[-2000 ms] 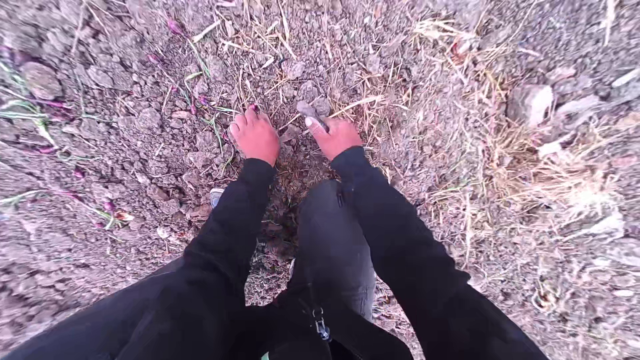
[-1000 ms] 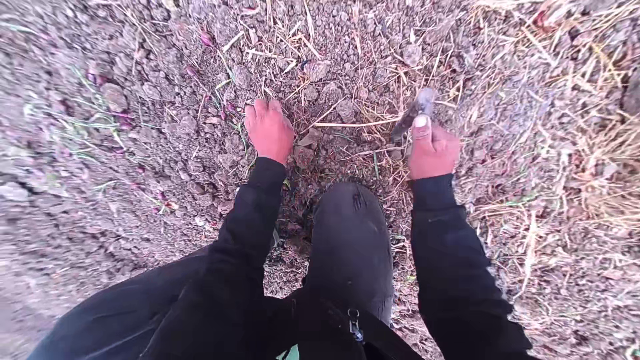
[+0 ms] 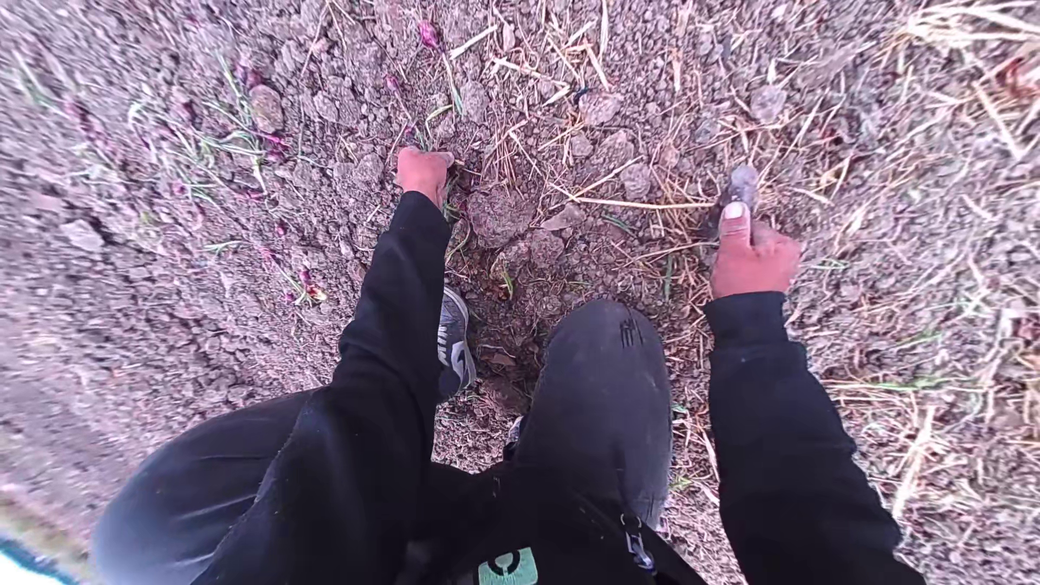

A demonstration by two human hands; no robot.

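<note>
My left hand (image 3: pixel 422 172) is low over the soil, its fingers curled down at green stems; whether it grips them is hidden. My right hand (image 3: pixel 754 252) is closed on a grey, blade-like hand tool (image 3: pixel 741 187), with the thumb laid along it and its tip resting by dry straw. Between the hands lie soil clods (image 3: pixel 497 215) and a long straw stalk (image 3: pixel 642 203). A purple-red onion bulb (image 3: pixel 428 34) with a green stem lies beyond my left hand.
Several small purple-red bulbs with green leaves (image 3: pixel 236 142) are scattered at the left. Dry straw (image 3: pixel 967 24) covers ground at the upper right. My bent knee (image 3: pixel 605 349) and a shoe (image 3: pixel 455 341) are close below the hands.
My right hand has moved away to the right from beside my left hand, with the grey tool in it. The left hand has stayed low at the soil.
</note>
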